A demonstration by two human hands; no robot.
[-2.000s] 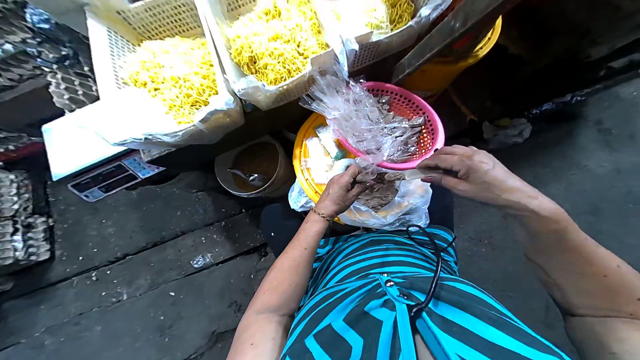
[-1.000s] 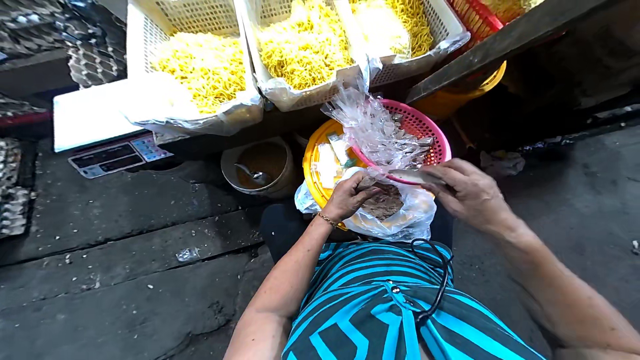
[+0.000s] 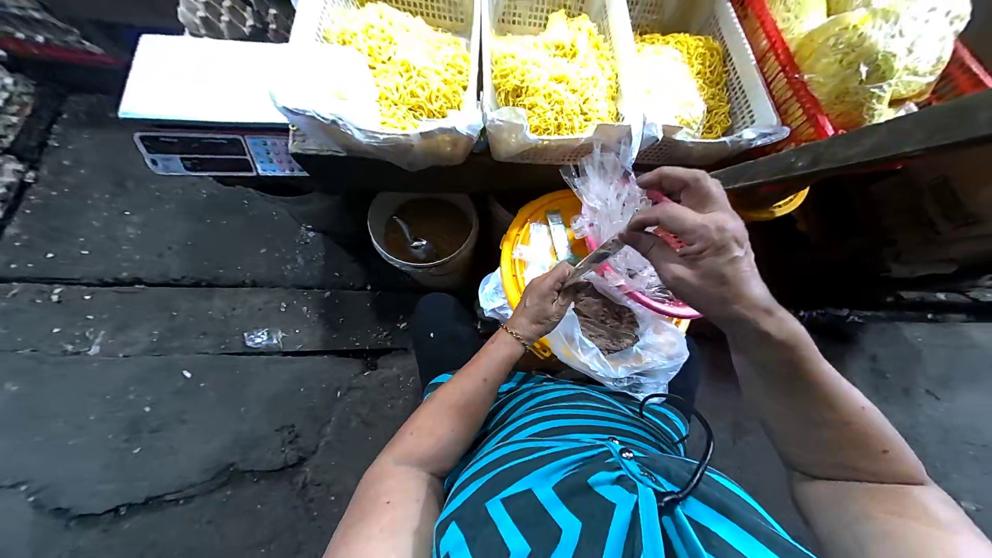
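Note:
My left hand (image 3: 545,304) grips the lower end of a small clear plastic bag (image 3: 597,260), drawn out flat and slanting up to the right. The fingertips of my right hand (image 3: 690,232) pinch its upper end. Below them, an open plastic bag (image 3: 655,353) holds a dark brown, moist-looking food (image 3: 606,318). A bundle of clear plastic bags (image 3: 608,190) lies over a pink basket (image 3: 659,302), partly hidden by my right hand. Both rest on a yellow tub (image 3: 511,260), which also holds small pale packets.
White plastic baskets (image 3: 496,139) of yellow noodles (image 3: 554,74) line the stall edge, with a red basket (image 3: 783,66) at the right. A digital scale (image 3: 205,81) stands at the left. Beneath is a bucket (image 3: 457,263) of brown contents with a metal spoon (image 3: 419,246).
My right hand has risen relative to the pink basket, and the small bag between my hands now slants upward. The view has shifted, showing more of the red basket.

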